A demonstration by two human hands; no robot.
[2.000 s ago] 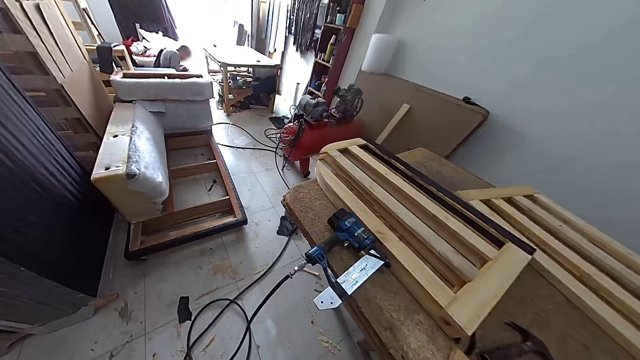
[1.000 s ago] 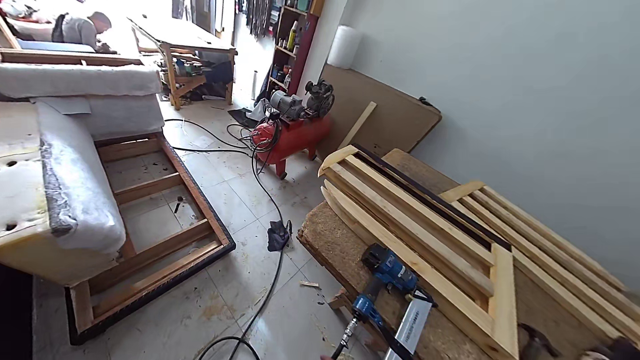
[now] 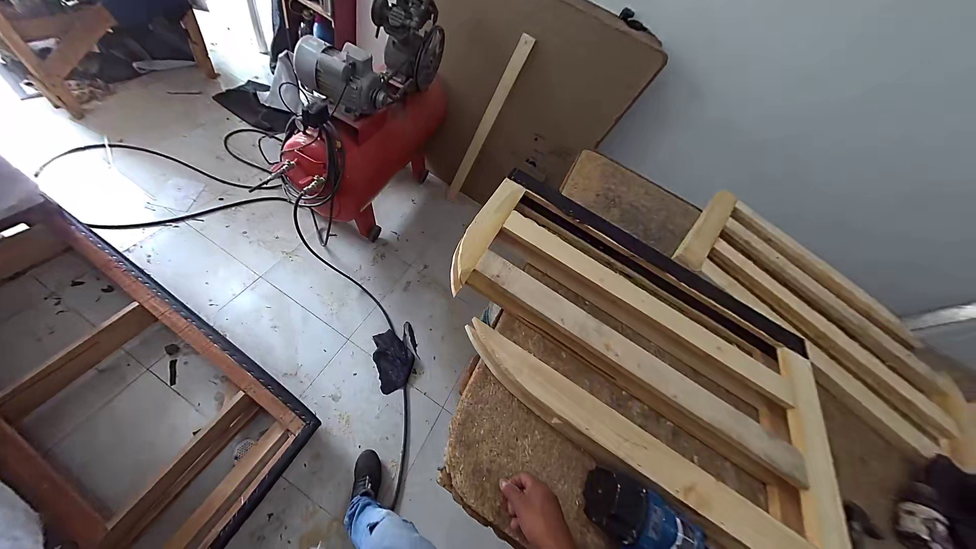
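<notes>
My left hand (image 3: pixel 534 509) is over the near edge of the particleboard worktop (image 3: pixel 503 427), fingers curled, with nothing visible in it. Just right of it lies a blue and black pneumatic nail gun (image 3: pixel 640 511), partly cut off by the bottom of the view. A slatted pine frame (image 3: pixel 648 366) with a dark rail rests across the board, and a curved-ended pine piece (image 3: pixel 579 427) runs along its near side. A second slatted wooden frame (image 3: pixel 823 305) lies behind. My right hand cannot be made out; dark blurred shapes are at the lower right.
A red air compressor (image 3: pixel 374 145) stands on the tiled floor with its black hose (image 3: pixel 343 274) trailing past a dark cloth scrap (image 3: pixel 393 362). At left is a wooden furniture base (image 3: pixel 191 343) with a black edge. A brown panel (image 3: pixel 564 76) leans on the wall.
The view has come closer to the worktop. My left hand has come into view beside the nail gun, which was on the board in the earlier frames.
</notes>
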